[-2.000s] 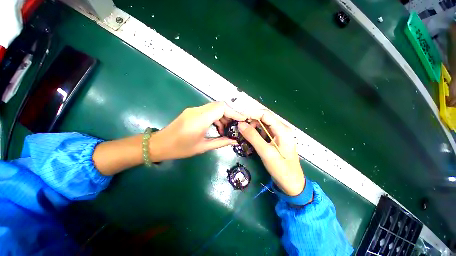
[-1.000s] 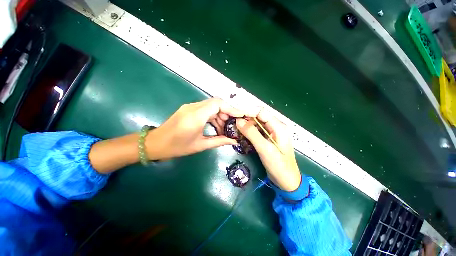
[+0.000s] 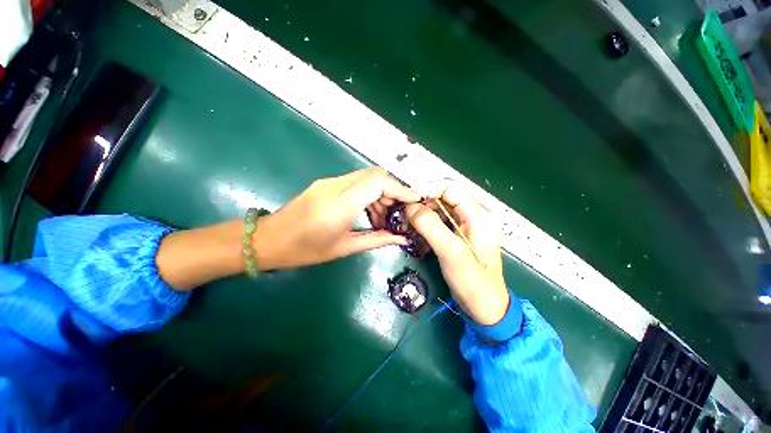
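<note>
My left hand (image 3: pixel 325 221) holds a small round black unit (image 3: pixel 396 219) between thumb and fingers, just on the near side of the white rail. My right hand (image 3: pixel 465 245) has its thumb and fingertips at the unit's right side and keeps a thin tan stick (image 3: pixel 450 219) between its fingers. Small parts at the fingertips are too small to tell. Another black unit (image 3: pixel 412 246) shows partly below the held one, mostly hidden by the hands. A third round unit (image 3: pixel 409 291) with a pale middle lies on the green bench nearer me.
A white rail (image 3: pixel 321 104) crosses diagonally beyond my hands, with the dark green belt past it. A black unit (image 3: pixel 616 45) is on the belt. A dark glossy slab (image 3: pixel 93 139) lies left, a black tray (image 3: pixel 664 385) right. Green basket (image 3: pixel 725 72) and yellow bin (image 3: pixel 761 161) stand far right.
My hands stay together at the held unit, with small finger shifts. The unit on the belt has moved to the right and slightly down in view. The camera view has shifted slightly.
</note>
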